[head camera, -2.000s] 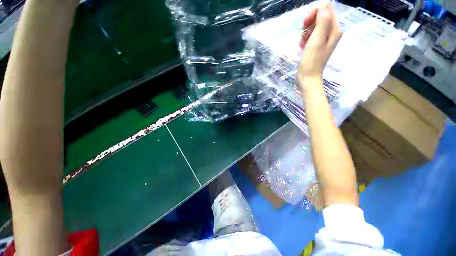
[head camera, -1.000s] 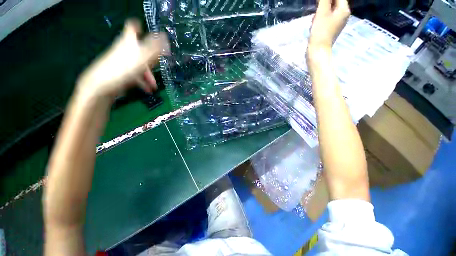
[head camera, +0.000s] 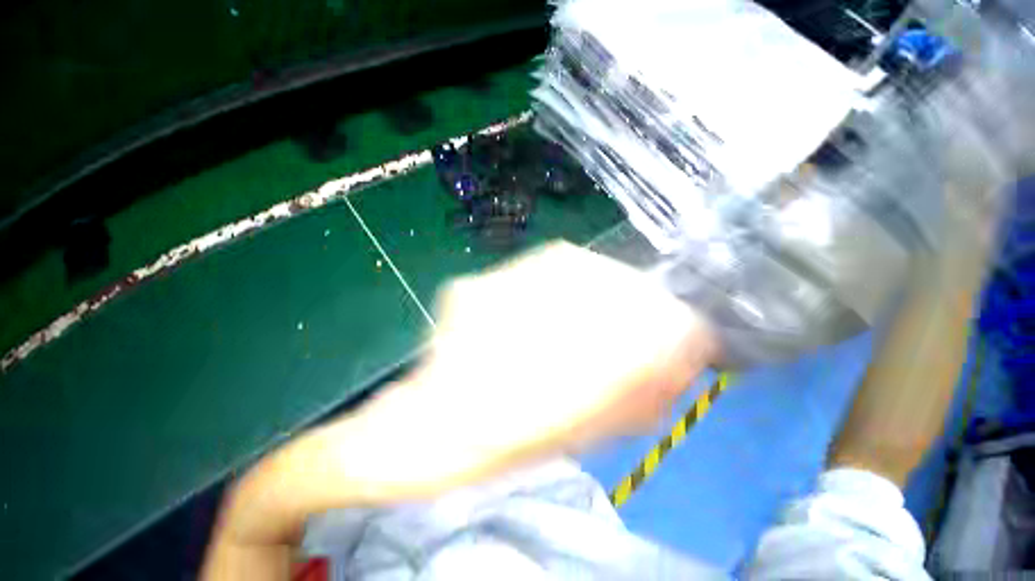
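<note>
A blurred clear plastic tray (head camera: 783, 267) is in the air to the right, between my two hands, in front of the stack. My left hand (head camera: 579, 340) is large, overexposed and blurred, with its fingers at the tray's lower left end. My right hand (head camera: 965, 148) is blurred at the upper right, at the tray's other end; its fingers cannot be made out. A stack of clear ribbed trays with white sheets (head camera: 715, 85) stands at the bench's right end. A loose pile of small black parts (head camera: 494, 187) lies on the bench left of the stack.
The green bench (head camera: 238, 340) has a chipped metal edge strip (head camera: 272, 213). Beyond it a green belt (head camera: 193, 216) carries spaced dark pieces. Blue floor (head camera: 749, 454) with yellow-black tape (head camera: 670, 443) shows below right. Blurred equipment is at the upper right.
The clear tray has moved off the bench to the right, uncovering the black parts. My left hand has swung from the upper left to the middle; my right hand has moved right.
</note>
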